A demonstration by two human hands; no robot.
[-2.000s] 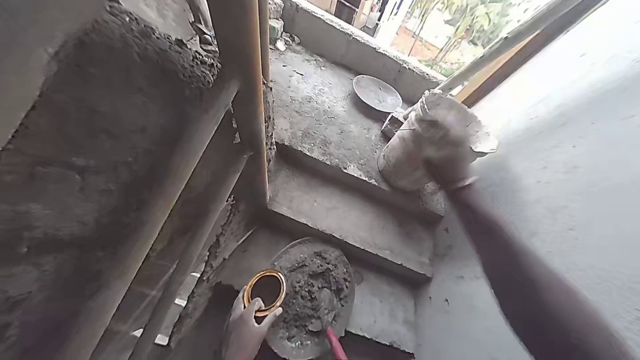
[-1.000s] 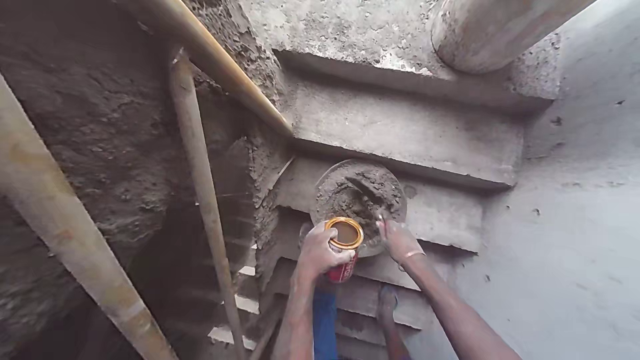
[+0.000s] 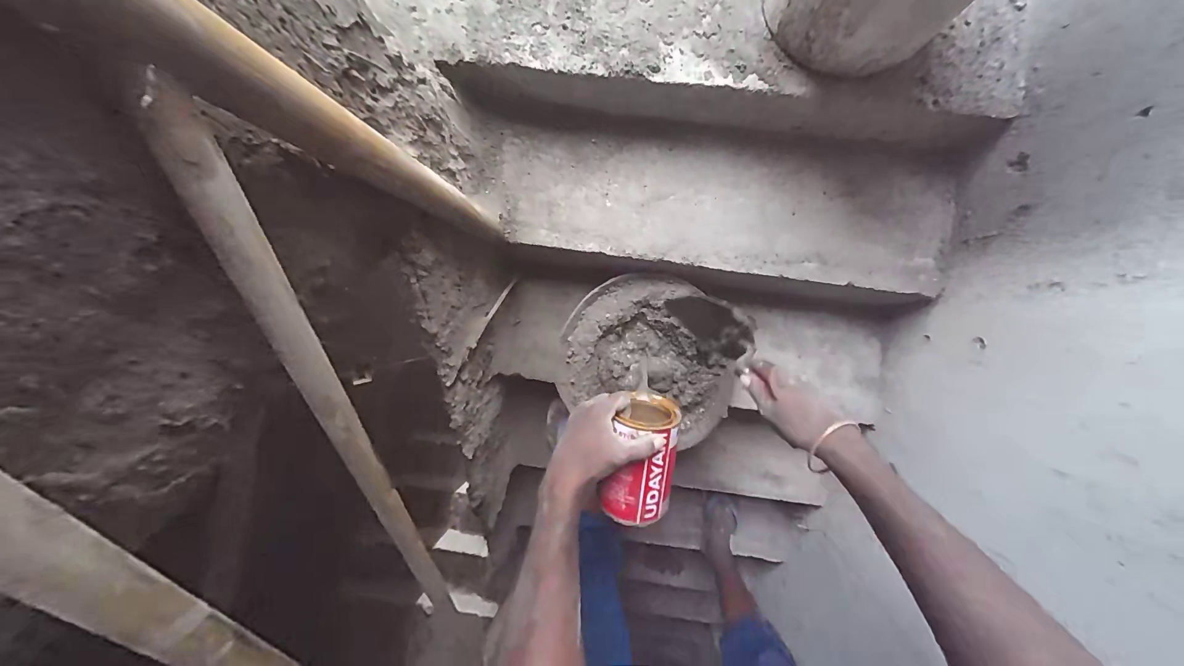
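Note:
My left hand [image 3: 597, 444] grips a red tin can [image 3: 640, 476] with a gold rim; the can is tilted above the near edge of a round pan [image 3: 585, 324] of wet mortar [image 3: 634, 347]. Water seems to spill from the can's mouth onto the mortar. My right hand [image 3: 782, 398] holds a trowel at the pan's right side. The trowel's blade [image 3: 712, 324], coated with mortar, lies over the mortar; its handle is mostly hidden in my fingers. The pan rests on a concrete step.
Concrete steps [image 3: 721, 199] rise beyond the pan and descend below it, where my foot [image 3: 720, 523] stands. A mortar-stained bucket [image 3: 828, 37] sits on the upper landing. Poles [image 3: 277, 305] cross at the left, and a plastered wall [image 3: 1054, 370] runs along the right.
My right hand has come down from the bucket to the trowel at the pan. The can in my left hand has tipped toward the mortar. The view has swung down.

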